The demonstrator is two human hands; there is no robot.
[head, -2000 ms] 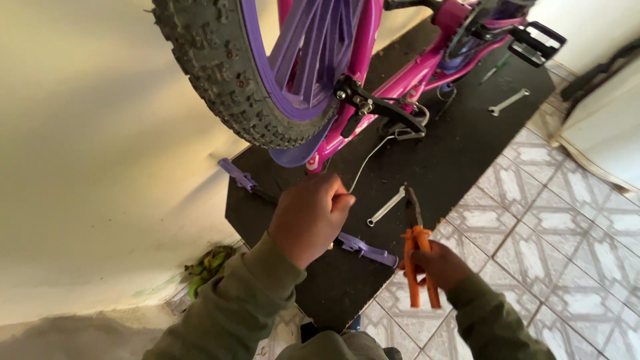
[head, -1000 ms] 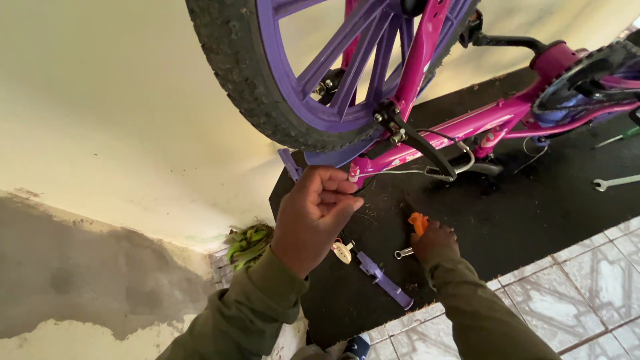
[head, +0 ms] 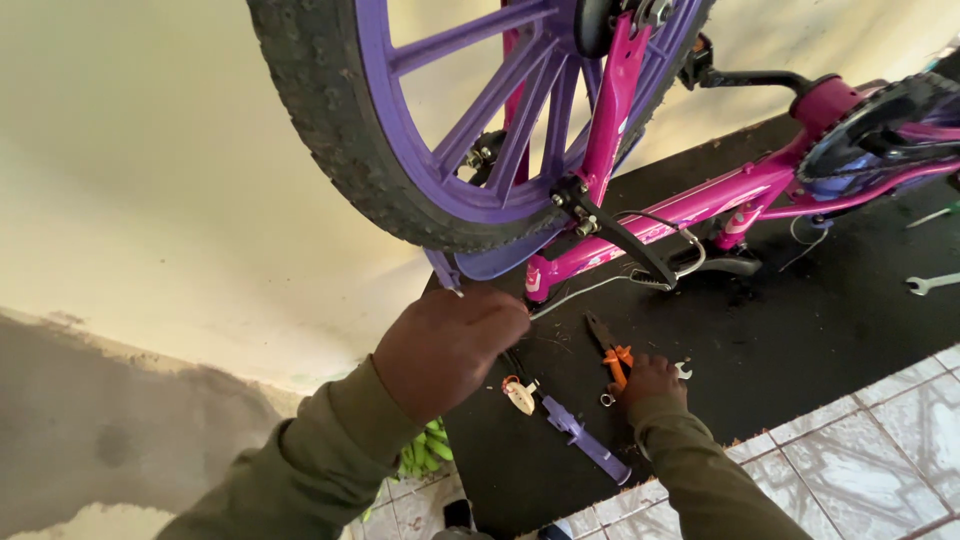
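Observation:
A pink bicycle frame (head: 690,199) stands upside down, its purple wheel (head: 450,176) raised. A brake arm (head: 622,240) sits beside the rim. From it a thin bare brake cable (head: 577,295) runs down to the fingertips of my left hand (head: 454,349), which is closed on its end near the head tube. My right hand (head: 652,382) lies low on the dark tabletop, over a wrench (head: 683,370) whose two ends show. Pliers with orange handles (head: 616,364) lie against its fingers; its grip is hidden. Below is a purple handlebar grip with lever (head: 589,442).
The dark board tabletop (head: 795,330) holds another wrench (head: 934,283) at the right and a screwdriver (head: 928,217) behind it. A cream-coloured piece (head: 520,395) lies near the purple grip. The wall (head: 150,187) is close on the left; green fruit (head: 429,450) lies below it.
The pliers, held up in my right hand two seconds ago, now lie on the tabletop by that hand. My left hand stays near the head tube. The view has moved closer to the wheel.

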